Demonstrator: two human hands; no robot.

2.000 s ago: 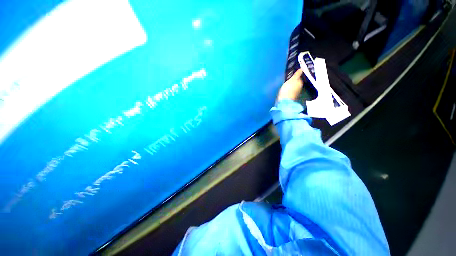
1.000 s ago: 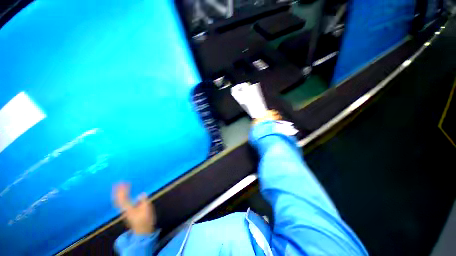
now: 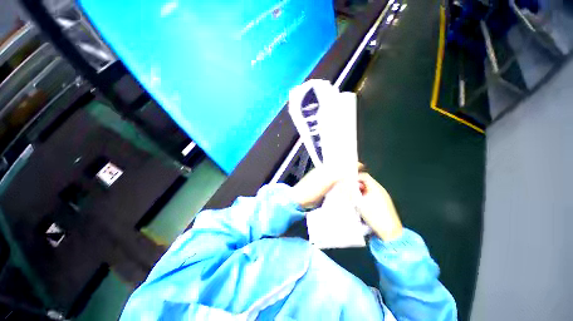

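Both my hands hold white sticker sheets (image 3: pixel 342 144) in front of my chest, over the floor beside the line edge. A dark navy printed strip (image 3: pixel 311 116) with pale marks shows on the curled upper left part of the sheets. My left hand (image 3: pixel 314 187) grips them from the left, its fingertips hidden behind the paper. My right hand (image 3: pixel 380 207) holds them from the right, its fingers partly covered by the paper. A television (image 3: pixel 232 69) with a bright blue screen and white writing lies beyond, not touched by my hands.
The dark line edge (image 3: pixel 251 153) with its silver border runs diagonally up to the right. A dark carrier board (image 3: pixel 81 200) with small white labels is at left. Green floor (image 3: pixel 414 169) with a yellow line is at right, beside a grey surface (image 3: pixel 528 188) and dark racks.
The view has swung to the right along the line. The sheets, earlier in one outstretched hand, are now close to my body with both hands on them. The navy-labelled screen corner has left view.
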